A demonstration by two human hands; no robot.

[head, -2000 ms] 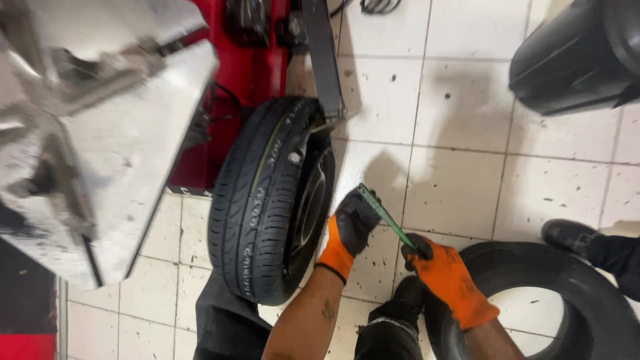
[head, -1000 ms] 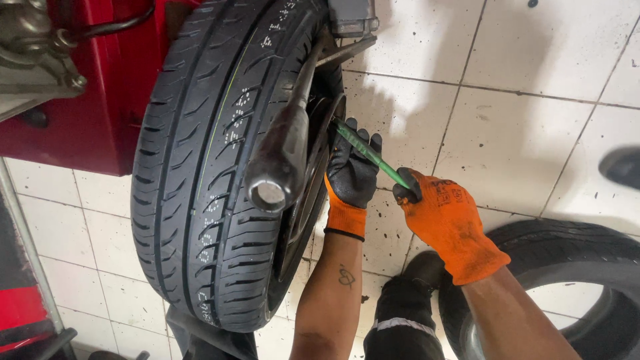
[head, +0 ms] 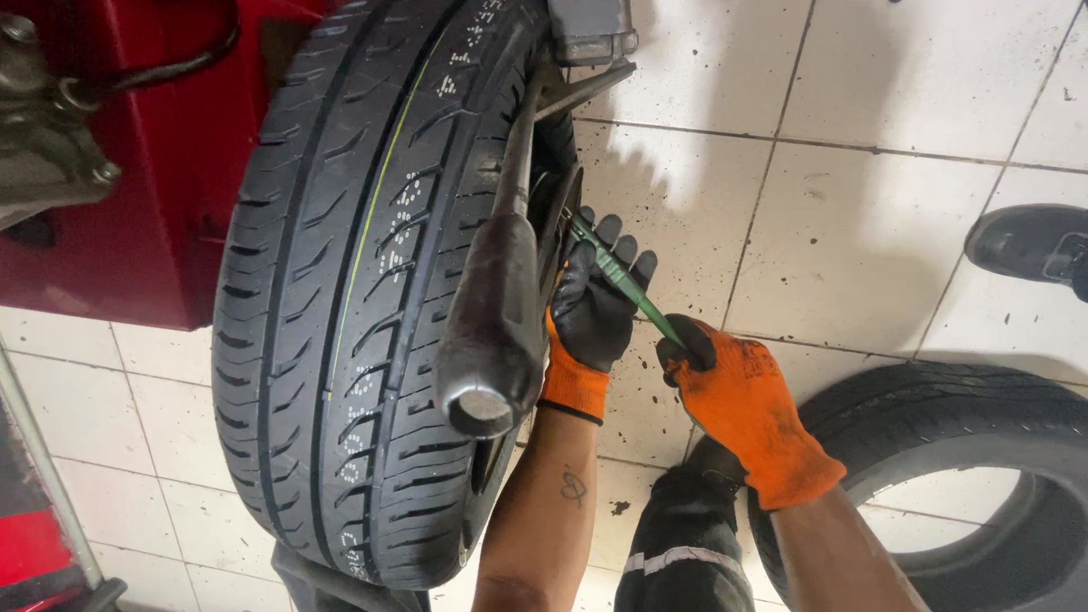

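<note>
My right hand (head: pixel 748 399), in an orange and black work glove, grips the lower end of a green hand tool (head: pixel 625 276), perhaps a valve tool. Its metal tip meets the rim of a wheel at the side facing my hands. My left hand (head: pixel 595 306), gloved alike, is beside that rim with its fingers spread behind the tool; whether it touches the tool or the valve is unclear. The mounted tire (head: pixel 340 297) stands upright with its tread toward me. A bar with a thick black handle (head: pixel 493 314) lies in front of the tire's side.
A red machine (head: pixel 161 170) stands behind the tire at the left, with a grey metal part (head: pixel 586 25) above the rim. Another tire (head: pixel 926 408) lies on the tiled floor at the lower right. A dark shoe (head: pixel 1024 242) of another person is at the right edge.
Two seconds ago both hands held the green tool away from the wheel; it now reaches the rim. My left hand has opened its fingers. The view has moved closer to the tire.
</note>
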